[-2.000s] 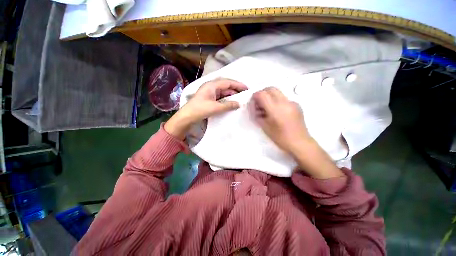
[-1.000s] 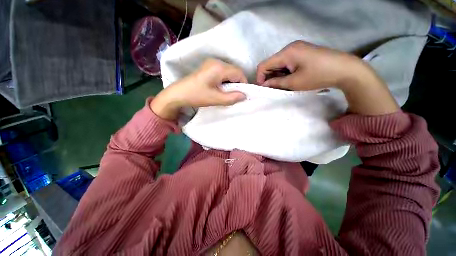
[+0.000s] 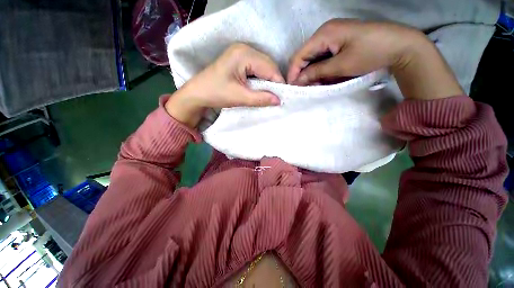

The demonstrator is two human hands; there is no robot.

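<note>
An off-white garment (image 3: 304,126) lies over the lap, with its front edge folded up between my hands. My left hand (image 3: 228,81) pinches this edge between thumb and fingers. My right hand (image 3: 352,53) is at the far side of the edge, close beside the left, with thumb and fingertips together at the cloth. A small white button (image 3: 379,86) shows at the fold, below my right wrist. No needle or thread can be made out at the fingertips.
A grey cloth bin (image 3: 59,53) stands at the upper left. A dark-red waste basket (image 3: 155,28) with a plastic liner is beside it on the green floor. Blue crates (image 3: 34,180) are at the far left.
The right hand has moved from above the flat garment to the far side of its edge, which is now folded up. The view has tilted down, and the table has left the picture.
</note>
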